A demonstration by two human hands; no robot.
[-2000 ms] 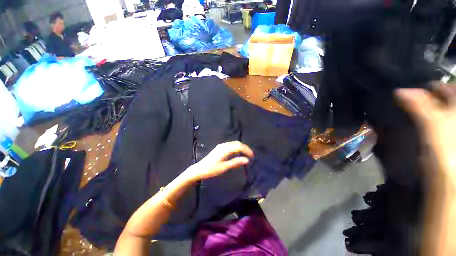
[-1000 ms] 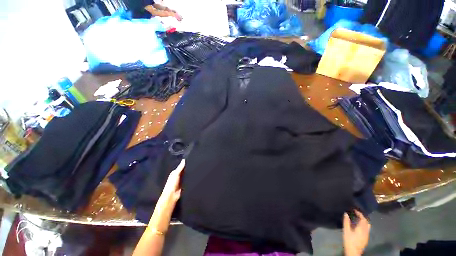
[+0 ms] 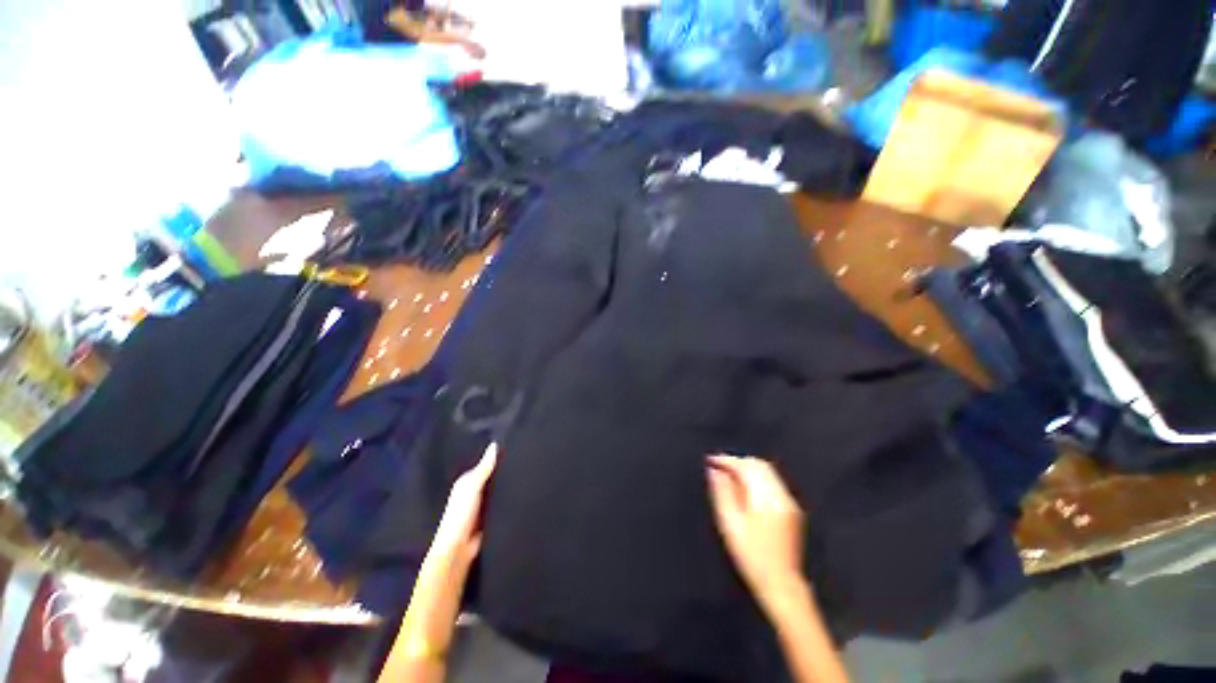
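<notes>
A black jacket [image 3: 667,400] lies spread over other dark clothes in front of me, with its near edge hanging toward my lap. Navy cloth [image 3: 380,447] shows beneath it at the left. My left hand [image 3: 467,500] is at the jacket's left edge; its fingertips are partly hidden by the cloth, so its grip is unclear. My right hand [image 3: 760,514] is over the middle of the jacket with fingers bent; the blur hides whether it pinches anything. A dark ring [image 3: 478,407] lies left of the jacket's middle.
A folded dark stack [image 3: 160,387] lies at the left, with a yellow loop [image 3: 336,275] behind it. Folded garments with a white stripe [image 3: 1134,334] lie at the right. Black strips [image 3: 440,220], a plastic bag [image 3: 340,120] and a cardboard box [image 3: 960,147] are at the back. Another person's hand [image 3: 434,27] shows behind.
Two seconds ago my right hand held dark cloth up at the right; then a black jacket lay on top. Since then my right hand has moved from its lower right edge to its middle.
</notes>
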